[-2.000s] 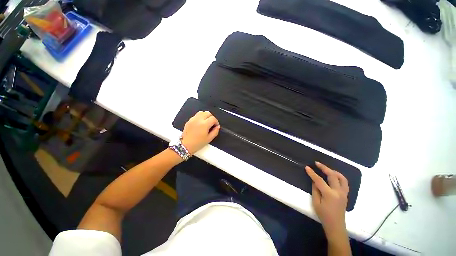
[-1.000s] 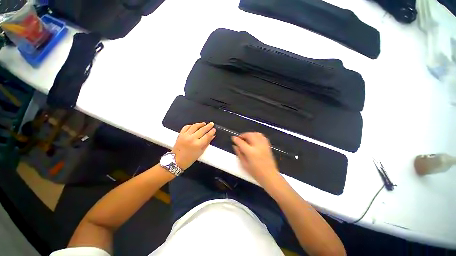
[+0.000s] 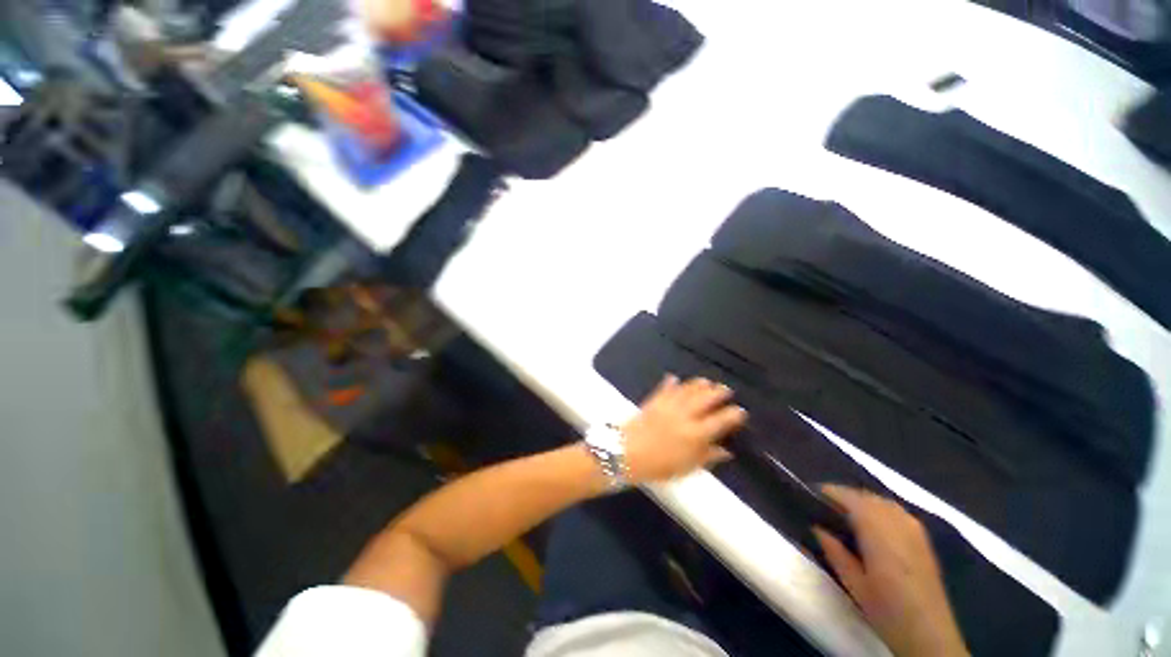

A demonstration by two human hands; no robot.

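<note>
The long black slotted panel (image 3: 995,584) lies along the table's near edge. A thin pale line marks part of its slot (image 3: 790,472) between my hands. My left hand (image 3: 681,430) rests on the panel near the slot's left end, fingers slightly spread, holding nothing visible. My right hand (image 3: 889,558) is at the slot further right, blurred, its thumb and fingers around dark material; whether it grips the material is unclear. Its wrist is cut off by the lower edge.
Overlapping black slotted panels (image 3: 886,366) lie just beyond. A separate black panel (image 3: 1014,180) is farther away. Bulky black pieces (image 3: 552,77), a narrow black piece (image 3: 443,218) and a blue tray (image 3: 389,161) with red items are at the left. A small dark object (image 3: 946,82) lies at the back.
The camera view has swung left, so the table things appear shifted right and the bottle has left the picture. My right hand has moved right along the slot, away from my left.
</note>
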